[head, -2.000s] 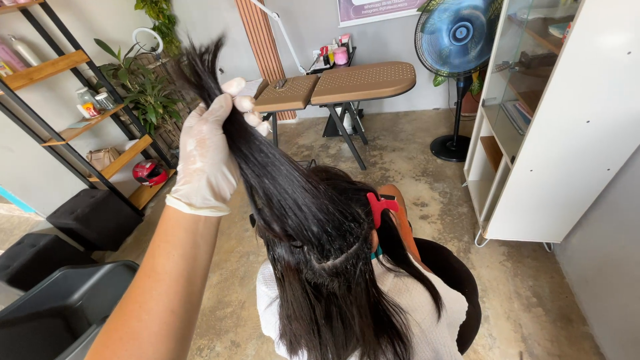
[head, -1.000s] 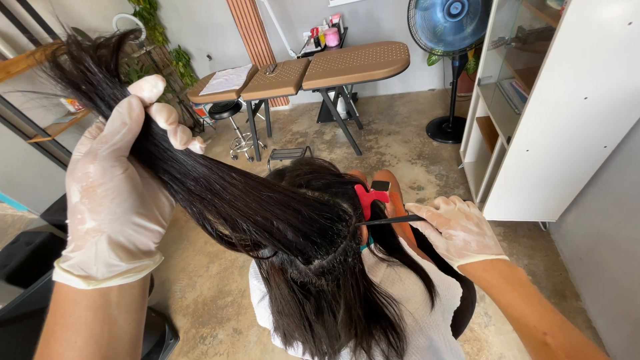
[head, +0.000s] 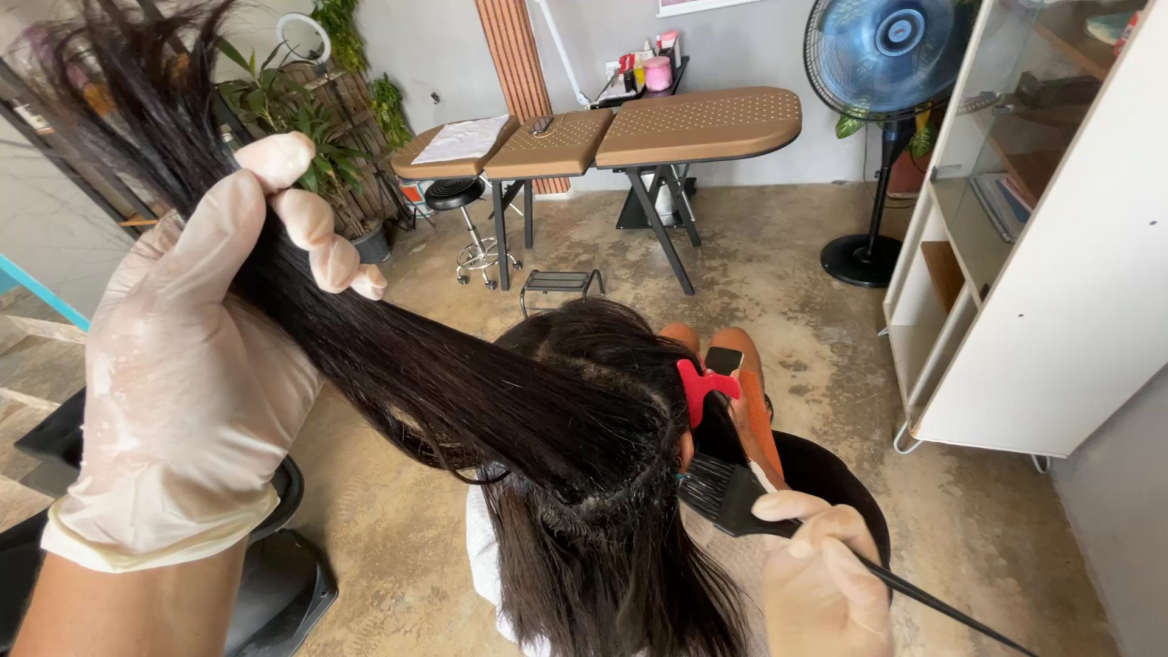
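Observation:
My left hand, in a whitish glove, grips a thick section of dark hair and stretches it up and left from the head of a seated person. In my gloved right hand is a black tint brush, its bristles beside the hair near the person's ear. A red hair clip sits on the right side of the head. Below the parting, loose hair hangs down the back over a light garment. The person's face is hidden.
A brown padded treatment table stands ahead, with a black wheeled stool and a small step near it. A pedestal fan and a white cabinet are at the right. Plants stand at the back left.
My right hand, out of view two seconds ago, came in holding the brush by its handle. The bristles are now plainly visible near the ear. My left hand keeps holding the hair section.

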